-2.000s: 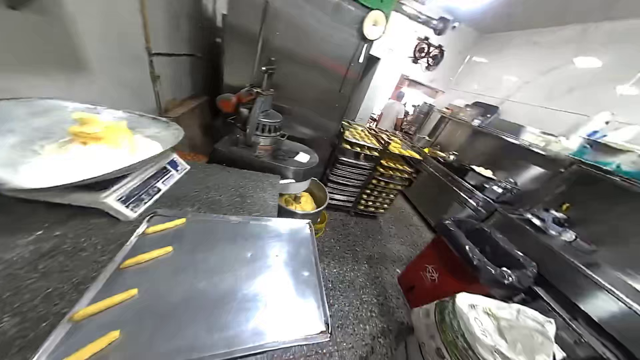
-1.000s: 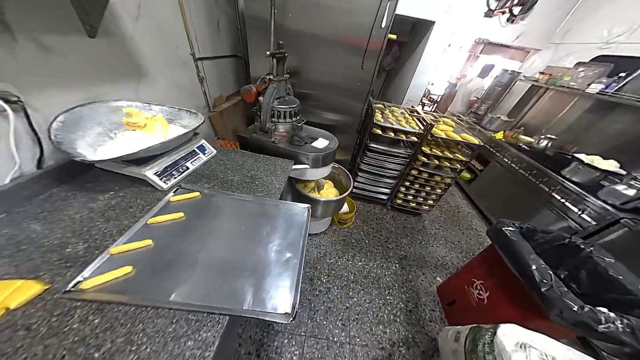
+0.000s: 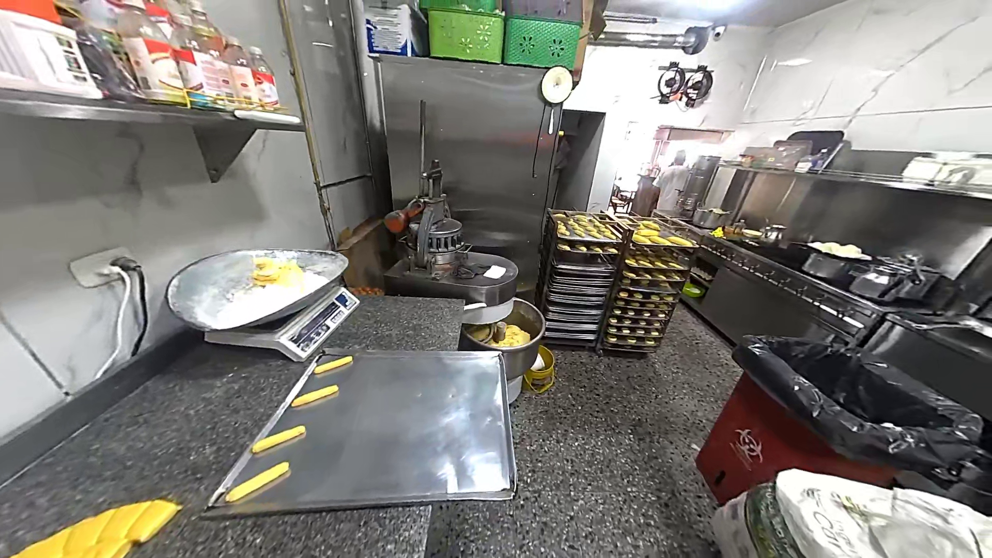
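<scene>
Neither my left hand nor my right hand shows in the head view. A metal baking tray lies on the dark speckled counter, with several yellow dough sticks in a row along its left side. At the lower left, cut yellow dough pieces rest side by side on the counter. Behind the tray stands a digital scale, and its metal pan holds white flour and a lump of yellow dough.
A mixer bowl with yellow dough stands beyond the counter, near a yellow bucket. Tray racks hold shaped dough. At right are a red bin with a black liner, a white sack and a stove. A person stands far back.
The view has shifted, bringing the shelf of bottles at upper left into sight. The dough sticks on the tray look the same as before. No hand shows in any frame.
</scene>
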